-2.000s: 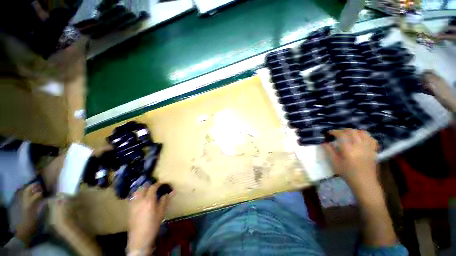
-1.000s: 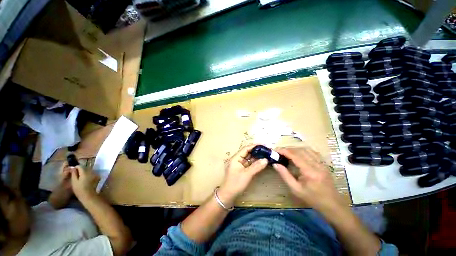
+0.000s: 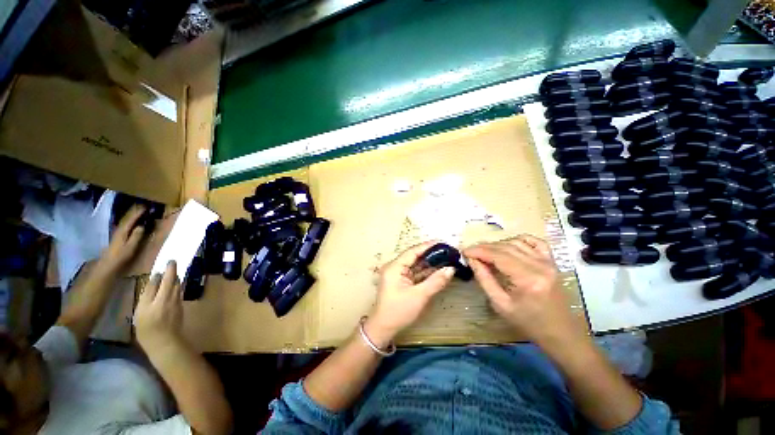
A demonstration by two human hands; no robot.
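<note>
My left hand [image 3: 412, 285] holds a glossy black unit [image 3: 442, 254] above the cardboard mat [image 3: 357, 204]. My right hand [image 3: 518, 276] is at the unit's right end, with thumb and index finger pinched together near its face. Whether a label is between those fingertips is too small to tell. Thin white backing scraps [image 3: 442, 208] lie on the mat just beyond my hands. A loose pile of black units [image 3: 279, 242] lies on the mat to the left, some with small white labels. Rows of black units [image 3: 599, 170] with pale bands stand at the right.
A person at the left holds a white label sheet [image 3: 184, 234] and reaches with the other hand toward an open carton [image 3: 93, 127]. Whitish crumpled wrapping [image 3: 72, 229] lies beside the carton. The green conveyor belt [image 3: 425, 68] runs behind the mat. The rows rest on a white tabletop [image 3: 608, 297].
The white label on the held unit no longer shows, and my right fingers have drawn into a pinch. The person at left now touches the label sheet and reaches outward with the other hand.
</note>
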